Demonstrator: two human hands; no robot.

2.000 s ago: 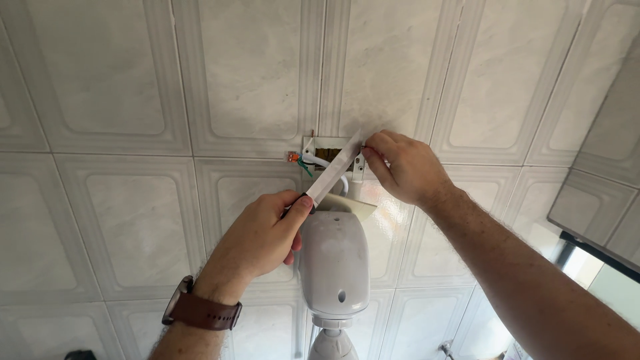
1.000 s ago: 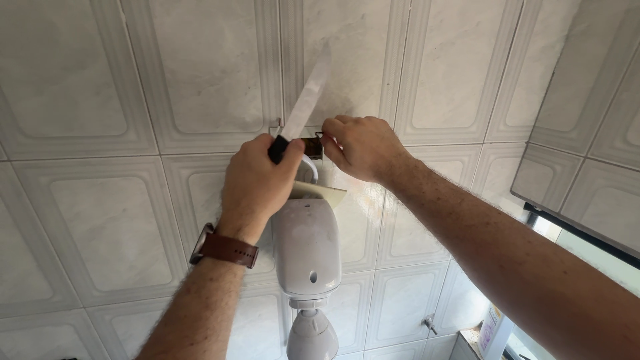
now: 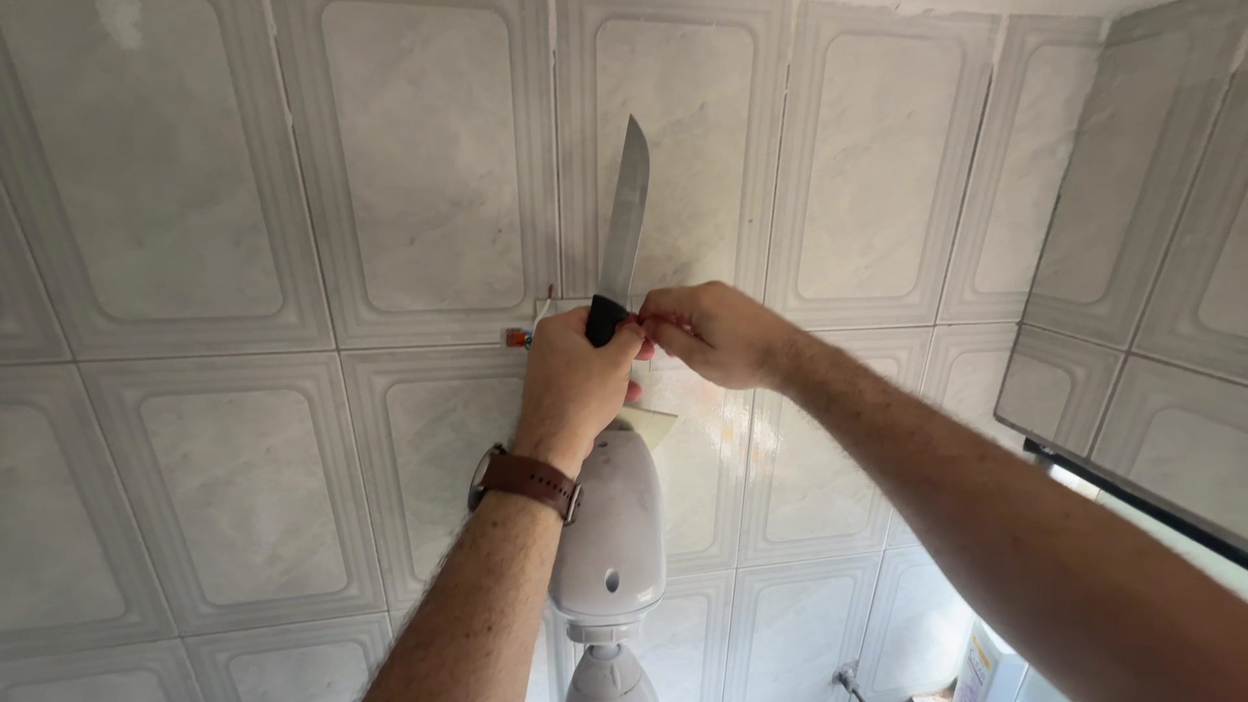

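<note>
My left hand [image 3: 580,375] is closed around the black handle of a knife [image 3: 627,214], whose blade points up along the tiled wall. My right hand [image 3: 717,336] is beside it, thumb and forefinger pinched near the handle's end; what lies between them is too small to tell, perhaps a wire end. Behind the hands is a wall box, mostly hidden, with an orange wire connector [image 3: 515,337] at its left. Below hangs a white electric shower head unit [image 3: 609,526], with a pale cream flap [image 3: 645,423] at its top.
Glossy marbled tiles [image 3: 429,166] cover the wall. A dark-edged window frame [image 3: 1136,497] is at the right. Low on the right are a metal tap or valve [image 3: 848,678] and a white package [image 3: 987,663] bearing writing.
The knife blade was slanted across the wall box two seconds ago and now points up, clear of it. My two hands have come together. The view has shifted.
</note>
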